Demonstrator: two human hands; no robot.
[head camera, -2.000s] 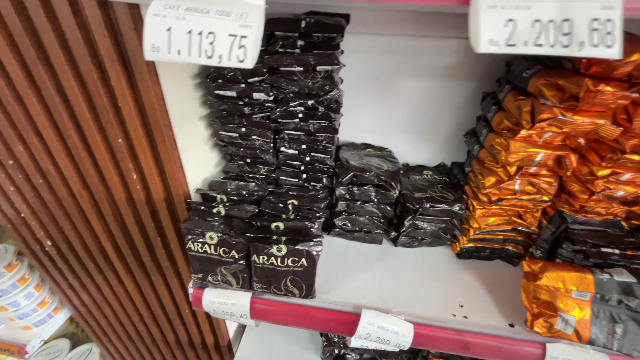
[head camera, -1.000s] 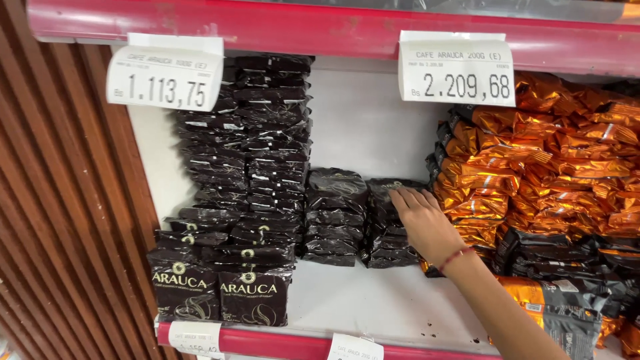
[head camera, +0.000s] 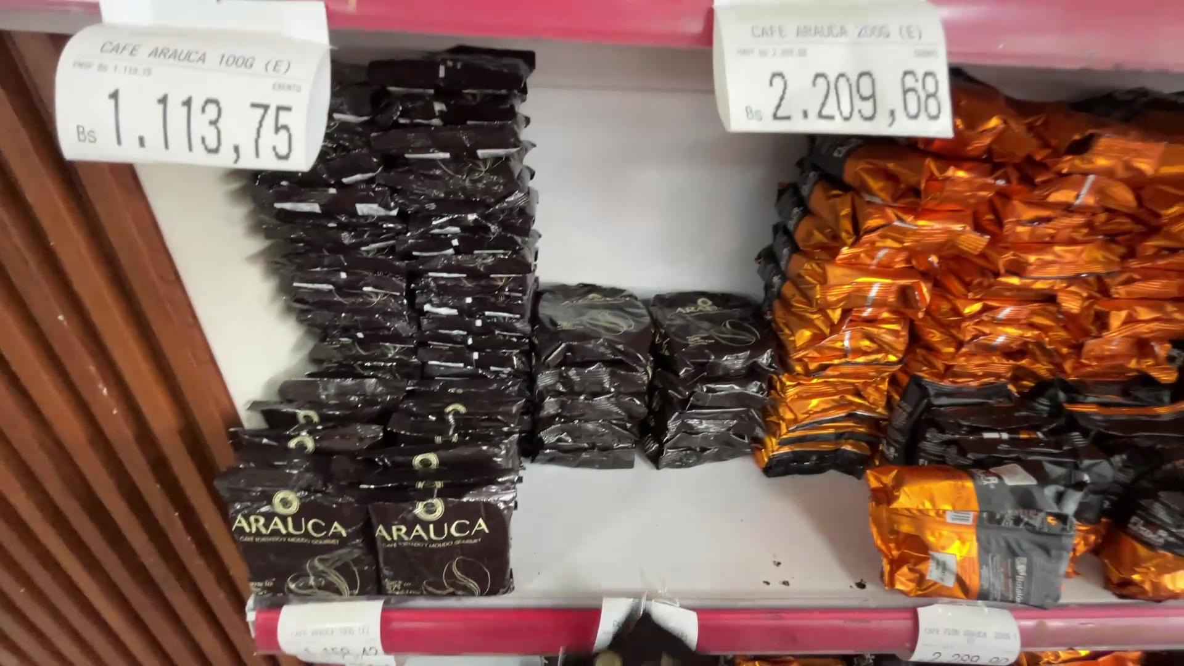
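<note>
Neither of my hands is in the head view now. Dark Arauca coffee bags fill the left of the white shelf (head camera: 647,536): tall flat stacks (head camera: 462,231) at the back and two upright bags in front, a left one (head camera: 301,546) and a right one (head camera: 442,546). Beside them lie two short stacks of dark bags, one left (head camera: 592,379) and one right (head camera: 710,379). Orange and black bags (head camera: 1017,250) are piled at the right, with one orange and grey bag (head camera: 971,532) at the front. A dark, blurred object (head camera: 647,643) shows at the bottom edge.
A slatted brown panel (head camera: 83,370) borders the shelf at the left. The pink front rail (head camera: 481,629) carries paper price tags. Two larger price tags, one left (head camera: 194,92) and one right (head camera: 832,69), hang from the pink shelf edge (head camera: 555,18) above. Dark crumbs lie near the front.
One second ago a bare hand with a red bracelet rested on the right short stack of dark bags; it is out of view now. A dark object has appeared at the bottom edge.
</note>
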